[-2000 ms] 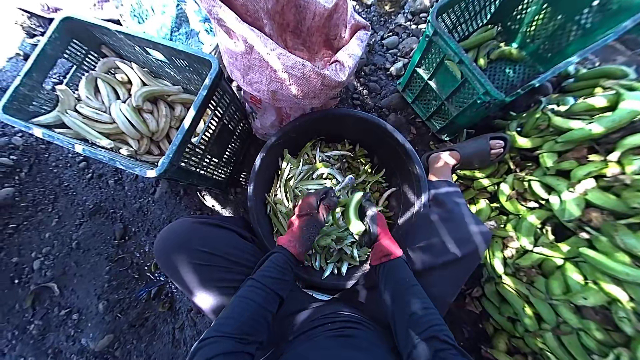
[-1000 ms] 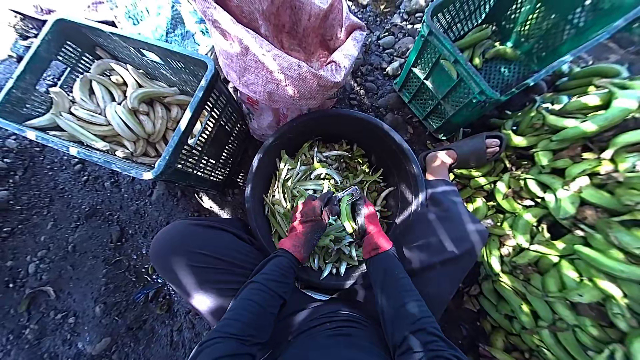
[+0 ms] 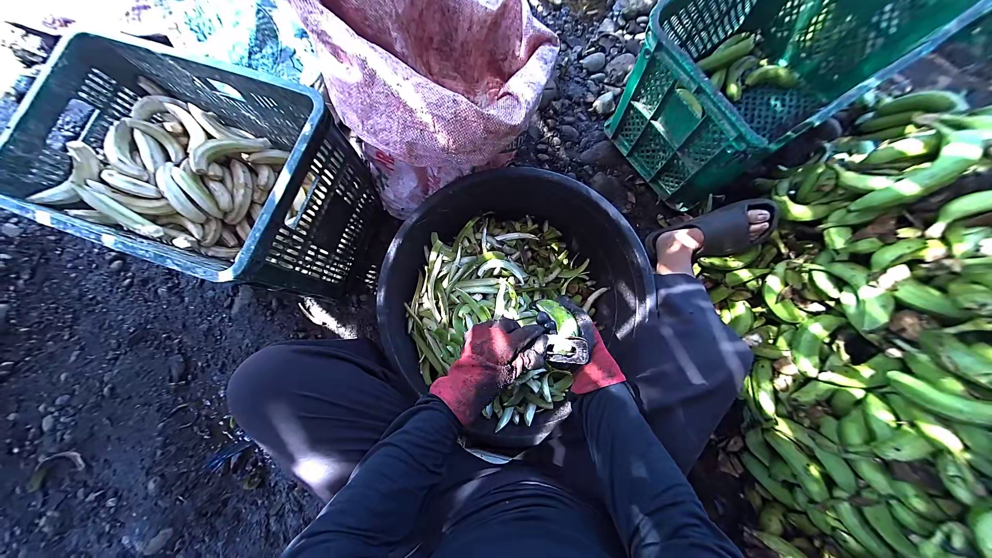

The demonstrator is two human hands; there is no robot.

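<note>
My left hand (image 3: 492, 360), in a red and black glove, is closed on a peeler (image 3: 568, 349) with a dark metal head. The peeler lies against a green banana (image 3: 559, 318), which my right hand (image 3: 593, 353), gloved alike, grips from the right side. Both hands are over a round black plastic tub (image 3: 515, 182) between my legs. Strips of green and pale banana peel (image 3: 465, 287) fill much of the tub. My fingers hide the peeler's handle and part of the banana.
A dark green plastic crate (image 3: 298, 194) of peeled bananas (image 3: 182, 182) stands at left. Behind the tub is a pink woven sack (image 3: 442, 101). At right, a green crate (image 3: 674, 132) holds a few green bananas, beside a large heap of green bananas (image 3: 868, 310) and my sandalled foot (image 3: 717, 232).
Both hands remain over the tub, and their hold has shifted. The banana stood upright between them two seconds ago; now it slants, and the peeler's head shows more plainly against it.
</note>
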